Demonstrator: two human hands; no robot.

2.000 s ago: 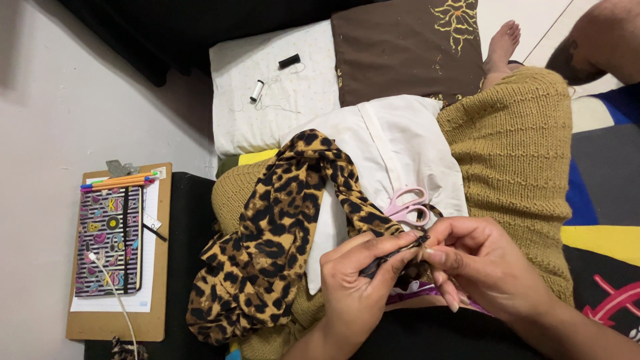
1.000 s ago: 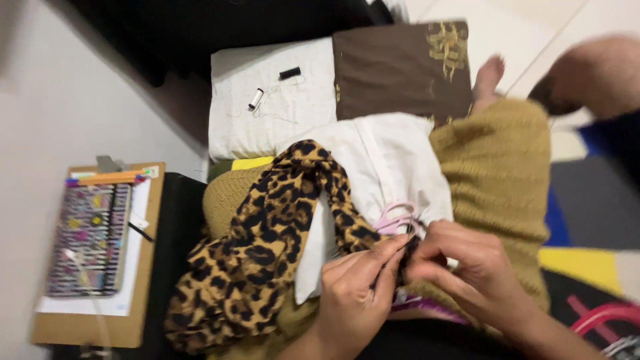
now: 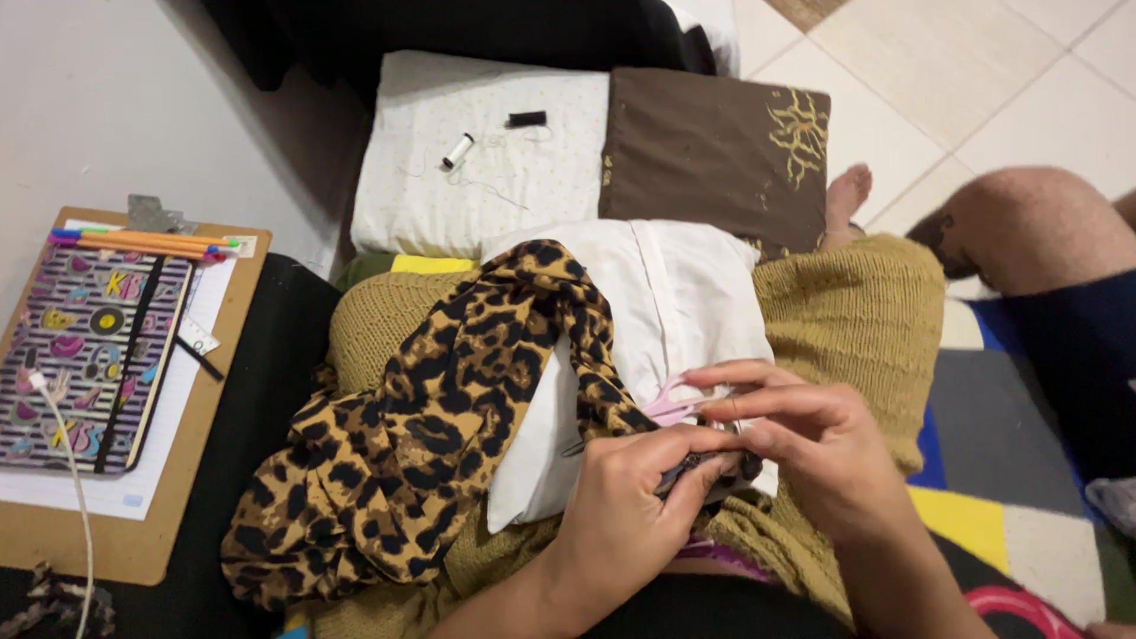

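Observation:
My left hand (image 3: pixel 635 501) pinches an edge of the leopard-print fabric (image 3: pixel 444 417) between thumb and fingers. Close against it at the right, my right hand (image 3: pixel 812 435) has its thumb at the same edge, with its other fingers raised and apart; whether it grips anything small, such as a needle, cannot be made out. Pink-handled scissors (image 3: pixel 672 404) lie on the white pillow (image 3: pixel 621 293), partly behind my fingers. The fabric spreads left over the pillow and a mustard knitted blanket (image 3: pixel 852 311). A white thread spool (image 3: pixel 458 152) and a black thread spool (image 3: pixel 526 119) rest on a white cushion (image 3: pixel 479 213).
A brown cushion (image 3: pixel 701 160) with a gold pattern adjoins the white one. At left, a clipboard (image 3: pixel 191 444) carries papers, a patterned notebook (image 3: pixel 89 355), pens (image 3: pixel 151 241) and a white cable (image 3: pixel 80 497). Another person's bent knee (image 3: pixel 1056 222) is at the right, above a colourful rug (image 3: pixel 994 417).
My right hand's fingers have lifted and spread over the scissors. My left hand still pinches the fabric edge.

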